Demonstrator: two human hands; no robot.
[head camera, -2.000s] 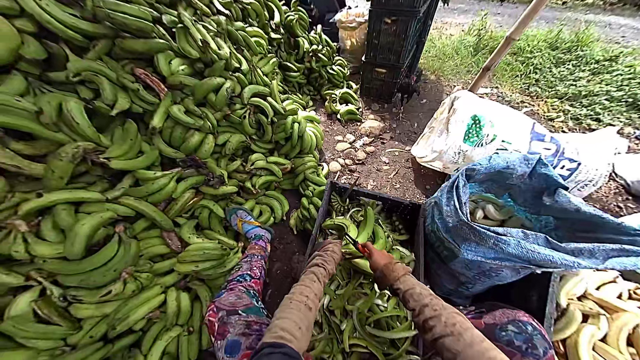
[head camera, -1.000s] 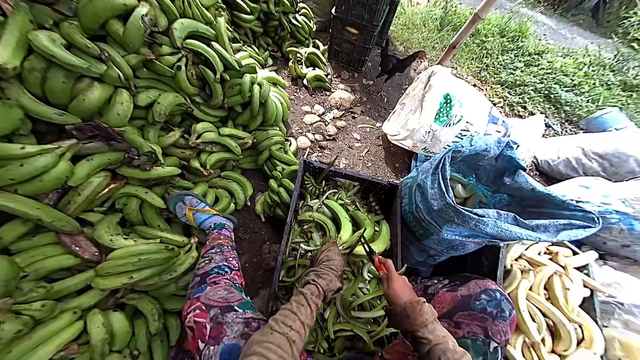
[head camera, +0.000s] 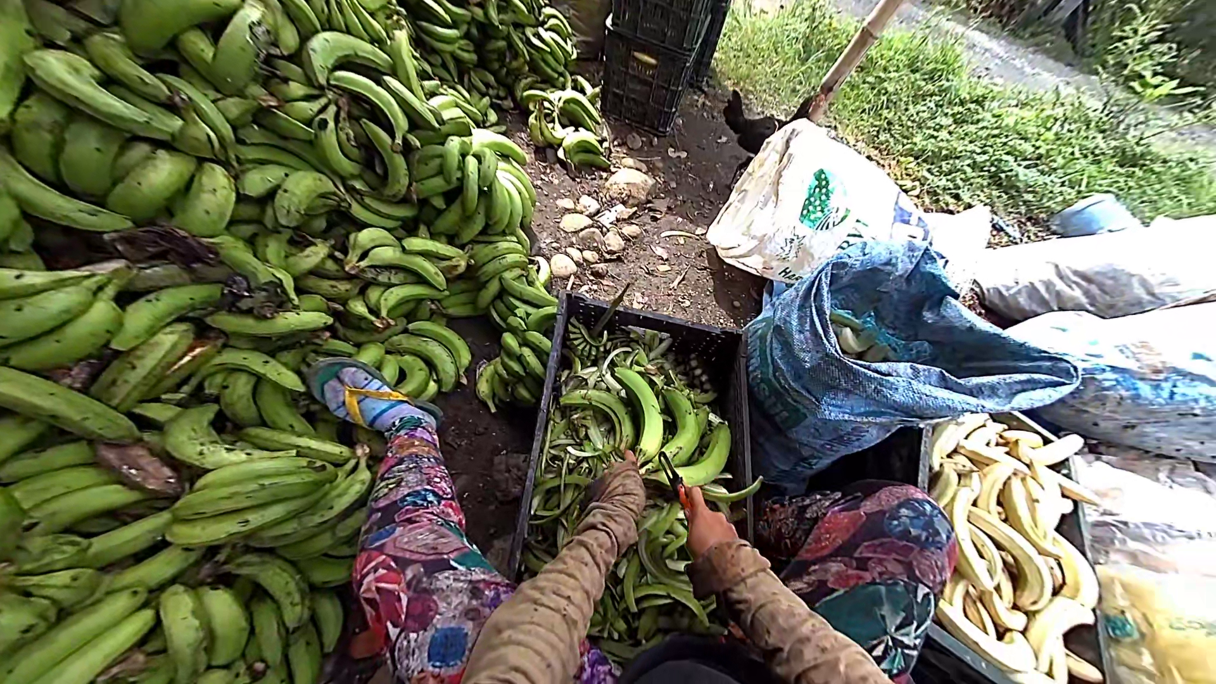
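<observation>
My left hand (head camera: 622, 475) is at the base of an unpeeled green plantain (head camera: 643, 413), its fingers mostly hidden by the sleeve. My right hand (head camera: 705, 522) grips a small knife (head camera: 676, 480) with an orange-red handle and dark blade, its tip near the plantains. More green plantains (head camera: 682, 426) lie just right of the one at my left hand. All are over a black plastic crate (head camera: 541, 446) that holds many strips of green peel (head camera: 655, 570). Peeled pale plantains (head camera: 1007, 532) fill another crate at the right.
A large heap of green plantains (head camera: 237, 380) covers the left side, with my sandaled foot (head camera: 366, 394) beside it. A blue woven sack (head camera: 817, 380) stands open right of the crate. Beyond are a white sack (head camera: 807, 199), stacked black crates (head camera: 646, 71), stones (head camera: 627, 185) and a dark chicken (head camera: 749, 123).
The view has shifted somewhat since two seconds ago. Several whole green plantains now show more plainly in the peel crate. Both hands remain over the crate, the knife still in my right hand.
</observation>
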